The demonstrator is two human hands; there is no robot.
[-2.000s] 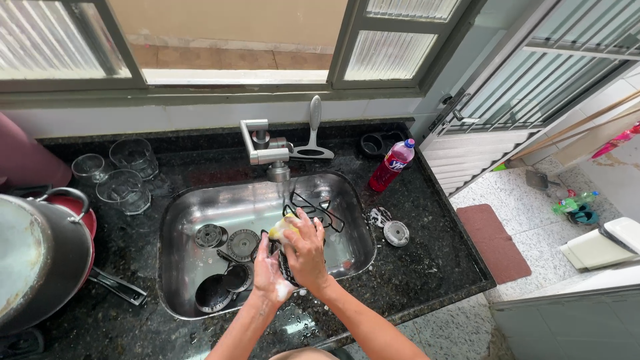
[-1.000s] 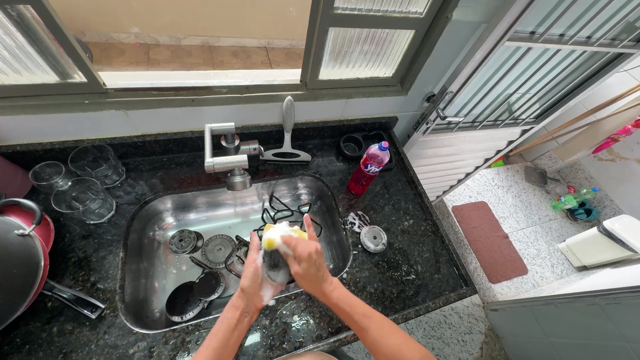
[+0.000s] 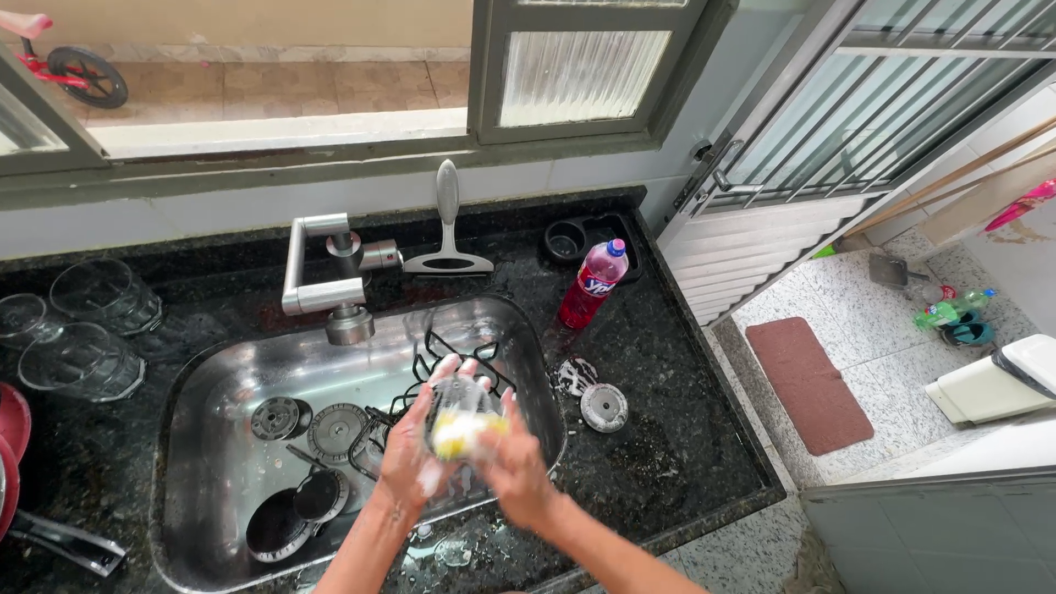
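Note:
Over the right half of the steel sink (image 3: 206,371), my left hand (image 3: 412,450) holds a soapy clear glass (image 3: 462,396), its rim tilted toward me. My right hand (image 3: 520,462) presses a foamy yellow sponge (image 3: 454,445) at the glass mouth. Behind my hands, black wire stove grates (image 3: 425,359) lie in the sink. Stove burner parts (image 3: 337,431) and black burner caps (image 3: 276,524) rest on the left of its bottom. A foamy burner piece (image 3: 576,375) and a round metal burner part (image 3: 604,407) sit on the counter right of the sink.
The faucet (image 3: 326,297) reaches over the sink's back edge. Behind stand a grey-handled squeegee (image 3: 448,223), a black caddy (image 3: 565,239) and a red detergent bottle (image 3: 592,285). Clear glasses (image 3: 82,363) and a black pan handle (image 3: 66,540) are at left. A barred door (image 3: 742,181) stands at right.
My hands remain together over the sink with the sponge. The glass now shows plainly in my left hand. The view has shifted, and a red bike's wheel shows outside the window.

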